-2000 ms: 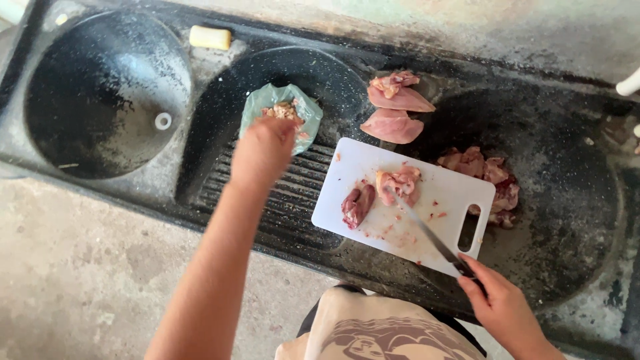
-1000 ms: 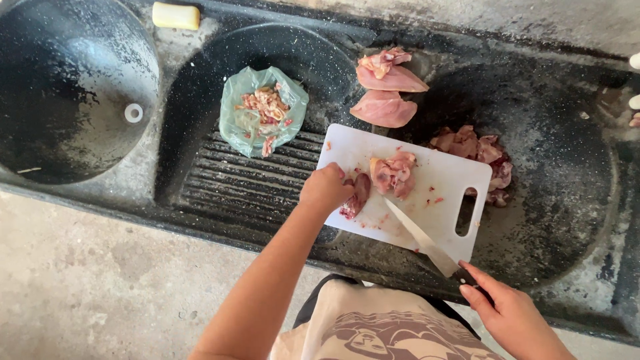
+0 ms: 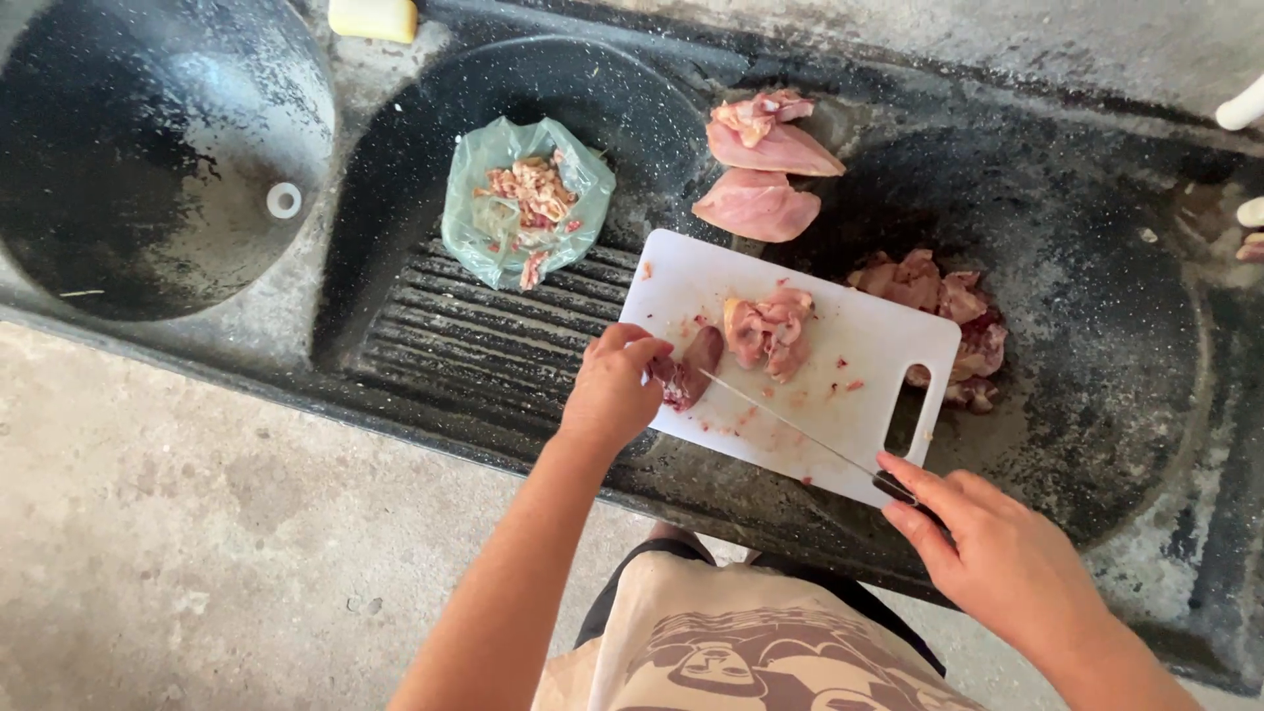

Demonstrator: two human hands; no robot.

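Note:
My left hand [image 3: 614, 383] grips the left end of a dark red piece of meat [image 3: 699, 367] on a white plastic cutting board [image 3: 859, 336]. In my right hand [image 3: 987, 538] is the black handle of a kitchen knife [image 3: 790, 425]; the blade lies low over the board, its tip by the dark piece. A paler pink piece of raw meat [image 3: 770, 333] rests at the middle of the board, among small scraps. Beyond the board's far edge lie two pink raw meat pieces [image 3: 758, 204], one with a trimmed bit on top. Several raw pieces [image 3: 913, 281] are partly hidden behind the board's right side.
A green plastic bag [image 3: 464, 212] holding meat scraps sits open in the middle basin, above the ribbed drainboard [image 3: 454, 326]. At left is a round dark basin [image 3: 128, 148] with a white drain ring [image 3: 283, 200]. A yellow sponge-like block [image 3: 373, 18] lies on the back rim.
My left hand has moved from over the green bag to the dark meat piece on the board. The knife's tip has come up to that piece.

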